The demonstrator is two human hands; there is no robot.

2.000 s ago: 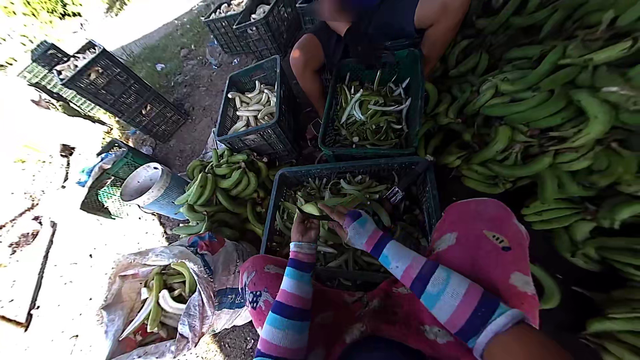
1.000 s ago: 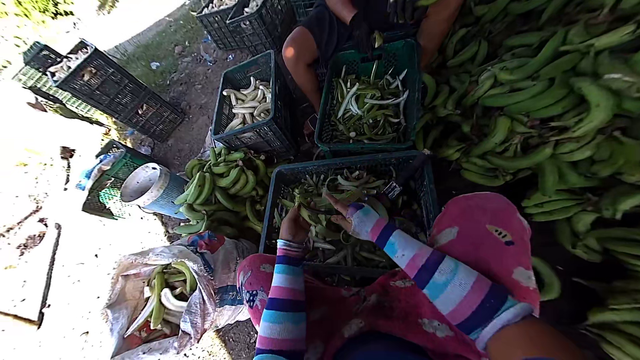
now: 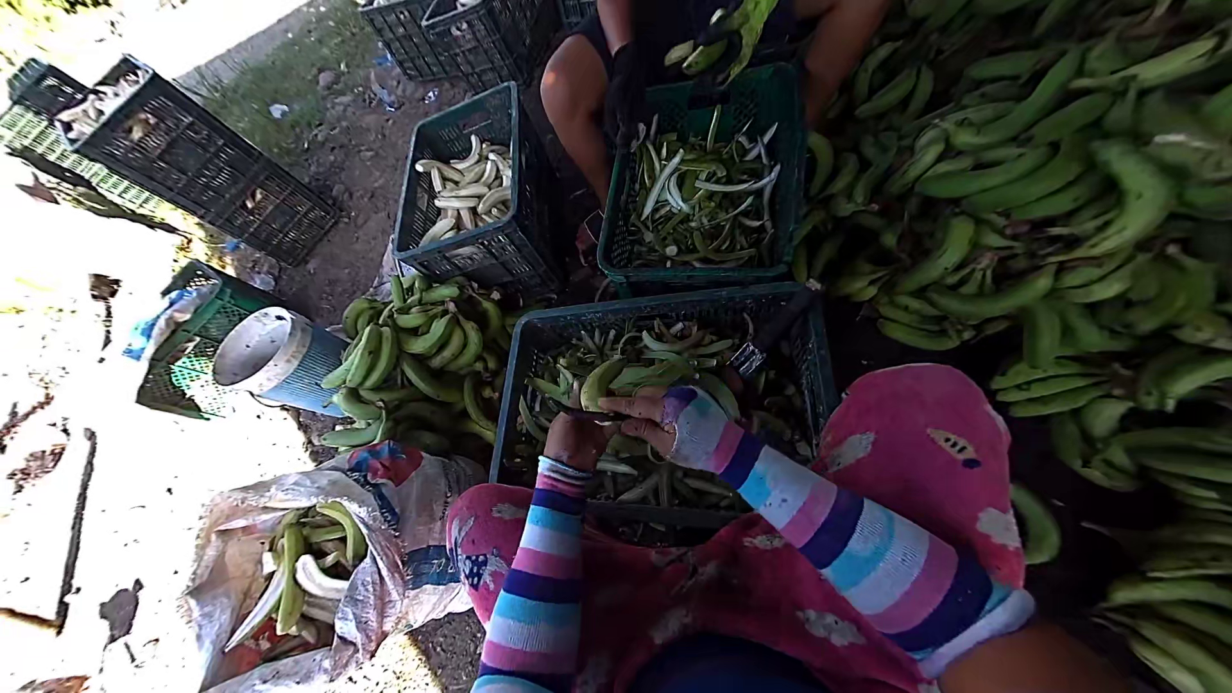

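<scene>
Both my hands, in striped sleeves, meet over a dark plastic crate [image 3: 664,310] of green peels and plantains. My left hand [image 3: 577,438] is closed around a thin dark tool [image 3: 592,416], probably a knife, partly hidden by the fingers. Against it, my right hand [image 3: 654,419] has its fingers bent over a green plantain [image 3: 602,383]; how firmly it holds the fruit is hard to see. A dark-handled tool [image 3: 784,318] with a shiny end lies across the crate's far right corner.
Another person's gloved hand [image 3: 626,91] is by a green crate of peels [image 3: 707,277]. Peeled plantains fill a crate [image 3: 462,252] at the left. Green plantains [image 3: 433,337] lie beside a bucket [image 3: 308,361] and an open sack [image 3: 217,558]. Heaped plantains [image 3: 1039,183] cover the right side.
My hands have come together; one second ago they were farther apart over the crate. The other person now has green plantains raised above the green crate.
</scene>
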